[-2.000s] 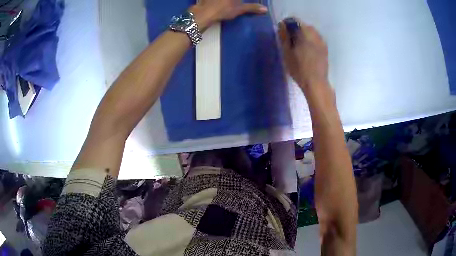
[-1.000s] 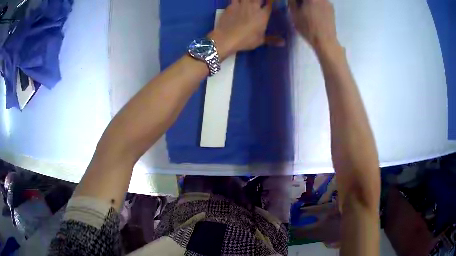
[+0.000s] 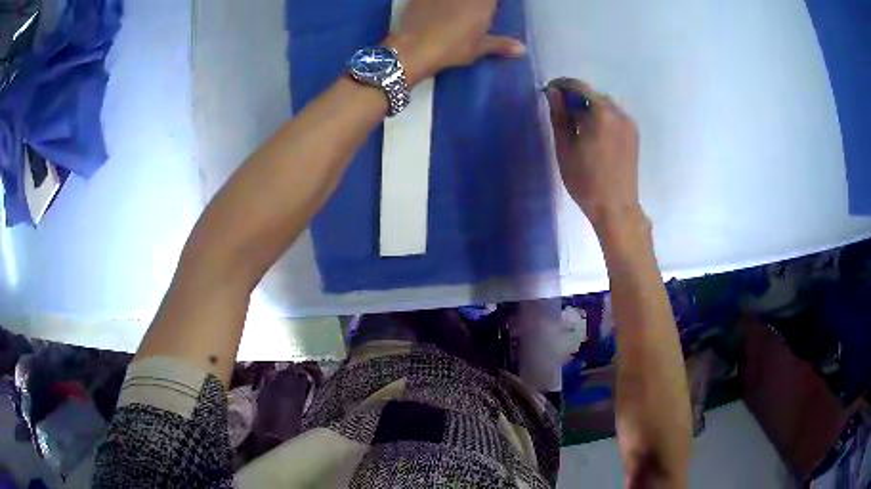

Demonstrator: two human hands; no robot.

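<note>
A long blue garment panel (image 3: pixel 349 220) lies flat on pale pattern paper (image 3: pixel 250 143). A cream bar weight (image 3: pixel 406 191) lies lengthwise on it. A see-through ruler (image 3: pixel 506 201) covers the panel's right edge and juts past the table's front edge. My left hand (image 3: pixel 449 33) is at the top edge of the picture, partly cut off, over the weight's upper part and the cloth, thumb pointing right towards the ruler; its fingertips are hidden. My right hand (image 3: pixel 597 143) holds a dark pen (image 3: pixel 571 96), its tip at the ruler's right edge.
Crumpled blue cloth (image 3: pixel 67 105) lies at the far left with a cream card (image 3: pixel 40 186) partly under it. Another blue panel (image 3: pixel 845 86) shows at the far right. The white table's (image 3: pixel 716 229) front edge curves across. Fabric scraps are heaped beneath. My patchwork garment is close below.
Since one second ago, the panel and weight sit higher in view. My right hand with the pen has come down along the ruler's edge. My left hand sits higher, near the top edge.
</note>
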